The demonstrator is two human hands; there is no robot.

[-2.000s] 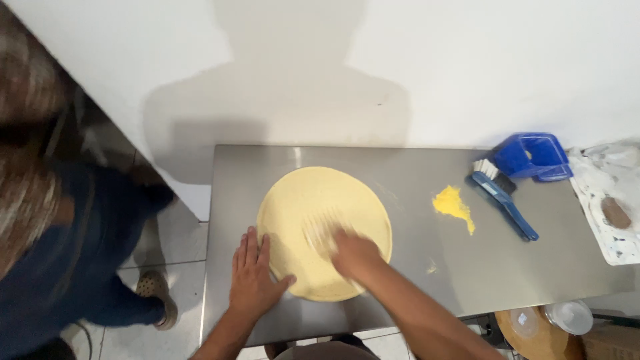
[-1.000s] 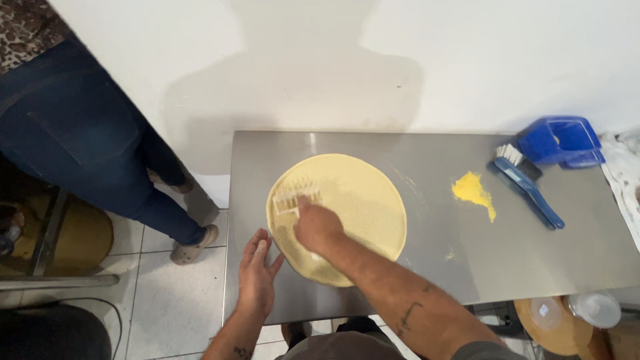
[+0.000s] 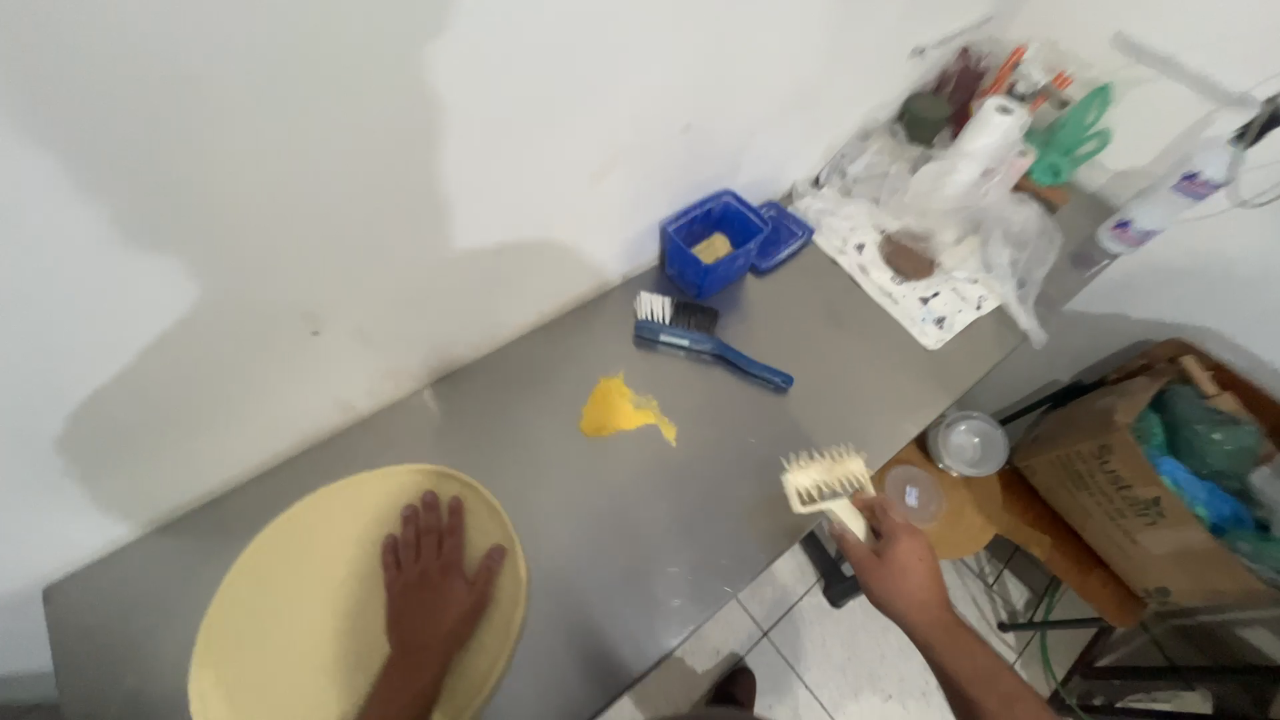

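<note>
My left hand (image 3: 435, 580) lies flat, fingers spread, on a round sheet of pale yellow dough (image 3: 290, 590) at the lower left. In my right hand (image 3: 890, 560) is the handle of a cream spiked dough docker (image 3: 828, 480), held up over the front edge of the grey metal table (image 3: 700, 520). Between the two hands and farther back lies a patch of yellow flour or powder (image 3: 620, 408). A blue-handled brush (image 3: 710, 345) with white and black bristles rests beyond it, beside an open blue plastic tub (image 3: 710, 245) holding something pale yellow.
The tub's blue lid (image 3: 780, 238) leans near it. Plastic bags (image 3: 1000, 230) and a patterned sheet (image 3: 935, 315) cover the table's far end. At the right are a spray bottle (image 3: 1165, 205), clear plastic containers (image 3: 968, 443) on a wooden surface, and a cardboard box (image 3: 1110, 500). A wall runs behind the table.
My right hand has moved the docker off the dough to the right. My left hand has gone from the dough's edge to lie on top of it. The view has swung right.
</note>
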